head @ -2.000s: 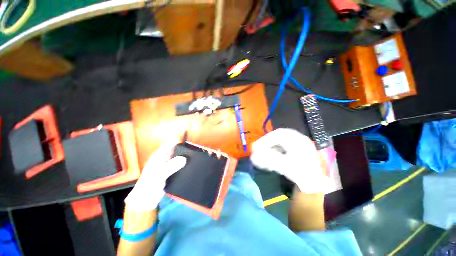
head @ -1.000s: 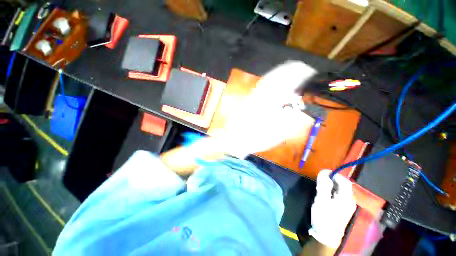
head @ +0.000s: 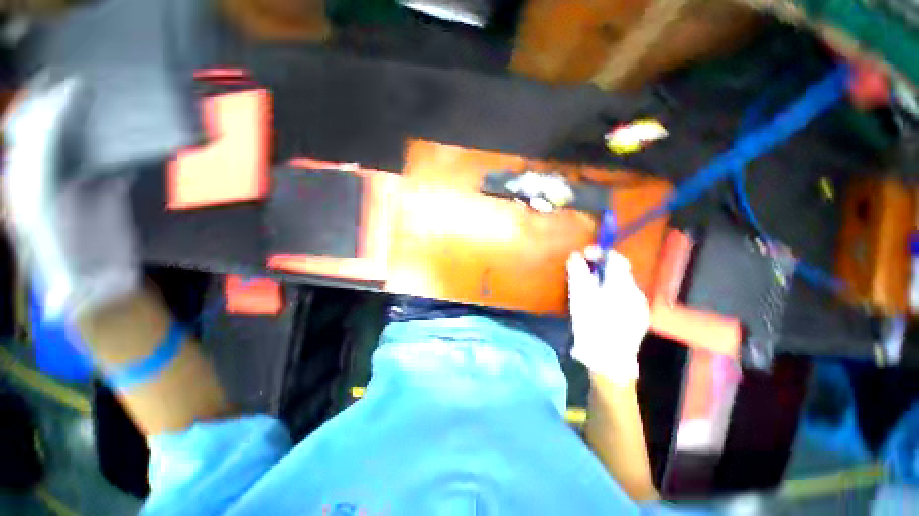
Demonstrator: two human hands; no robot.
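My left hand (head: 71, 212), gloved in white and blurred, is at the far left, closed on a black set-top box (head: 141, 86) held over the bench. My right hand (head: 610, 317), also gloved, is at the board's right part, its fingers closed on the end of the blue Ethernet cable (head: 746, 151). The blue marker pen (head: 608, 230) shows at those fingertips; whether it is gripped too is unclear. The connector jig (head: 544, 189) lies on the orange work board (head: 464, 242) with no box at it. A second box (head: 317, 212) rests on foam left of the board.
A bare foam pad (head: 237, 151) lies near the left hand. Another box (head: 731, 277) on red foam lies right of the board, beside the blurred remote control (head: 774, 312). RCA plugs (head: 635, 135) lie behind the board. An orange test box (head: 875, 242) stands at the right.
My left hand has moved from over the board to the far left and taken hold of a box there. My right hand, with the cable end, has moved onto the board beside the pen. The view has turned.
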